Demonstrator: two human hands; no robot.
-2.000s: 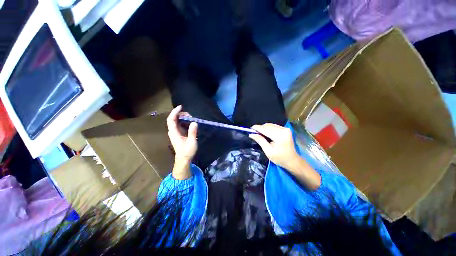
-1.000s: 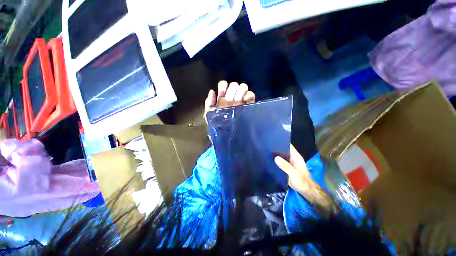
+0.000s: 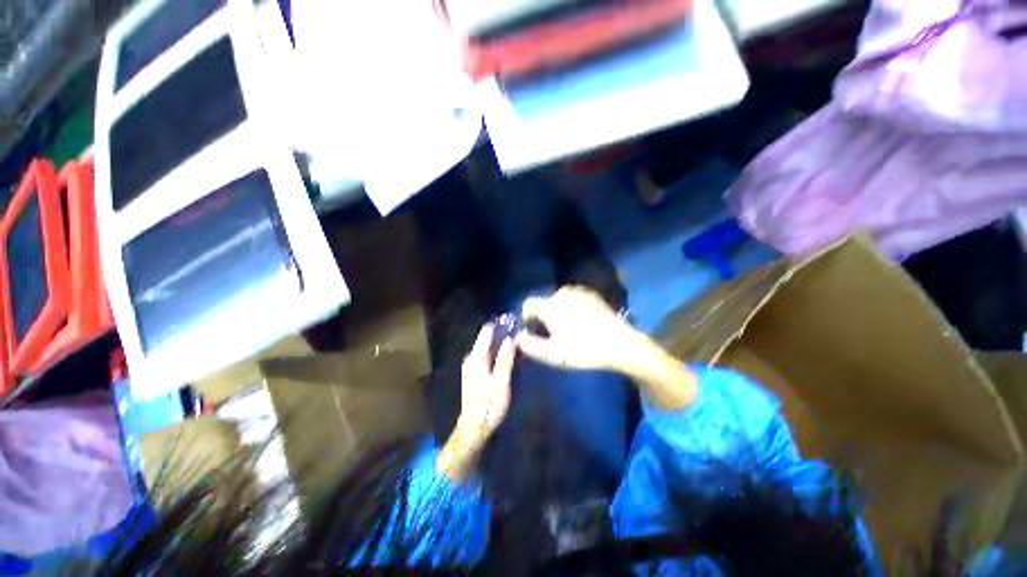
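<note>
A dark tablet (image 3: 506,327) is between my hands over my lap. Its top corner shows at my fingertips, and the rest is blurred and hard to tell from my dark trousers. My left hand (image 3: 484,392) grips it at the left edge, thumb and fingers near the corner. My right hand (image 3: 588,336) is bent over the top edge beside the left fingertips, fingers pinched close at the corner. I cannot tell whether a small part is between the fingertips.
White foam trays (image 3: 321,295) with dark tablets stand at left, with red-orange frames (image 3: 81,265) beyond. White sheets (image 3: 422,158) and another tray (image 3: 721,85) are ahead. Open cartons flank me, left (image 3: 349,411) and right (image 3: 890,394). A pink sleeve (image 3: 811,169) is at upper right.
The dark panel faced me a second ago and now hardly shows. My right hand has moved up from its lower right edge to the top corner, close to my left hand. The view has shifted.
</note>
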